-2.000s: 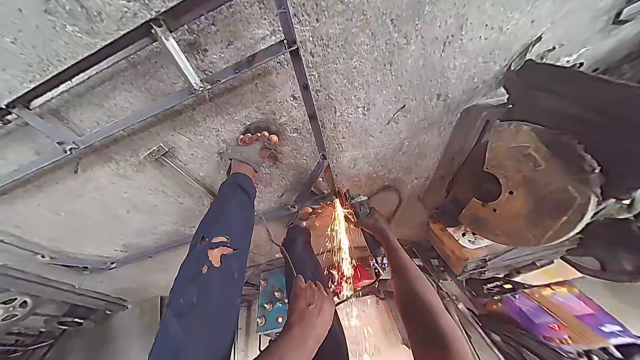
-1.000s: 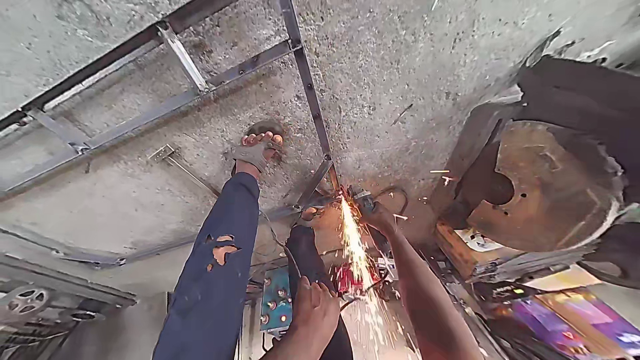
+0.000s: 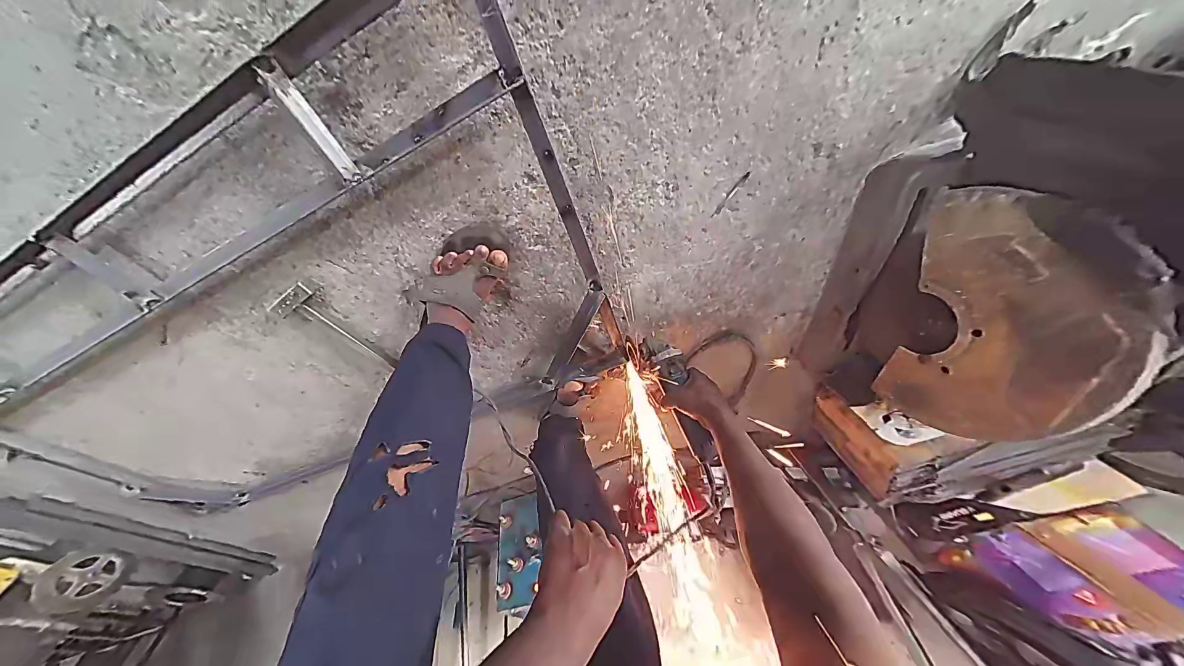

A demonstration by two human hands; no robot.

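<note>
My right hand (image 3: 696,396) is closed around an angle grinder (image 3: 668,359), whose disc meets a steel bar at the lower end of a welded metal frame (image 3: 562,185). A bright stream of sparks (image 3: 659,472) shoots from the contact toward my body. My left hand (image 3: 581,566) rests on the dark trouser leg over my knee, its fingers curled near a thin cable (image 3: 507,430); whether it grips the cable cannot be told. My sandalled foot (image 3: 462,282) stands on the concrete to the left of the grinder.
A rusty round metal plate (image 3: 1027,324) leans at the right, above a wooden block (image 3: 856,449). A blue box with knobs (image 3: 520,553) stands beside my knee. A thin metal rod with a bracket (image 3: 324,319) lies left of my foot. A spoked wheel (image 3: 88,581) is at the lower left.
The spark stream stays at the same joint and now slants more to the right than two seconds ago. Both hands have kept nearly the same places.
</note>
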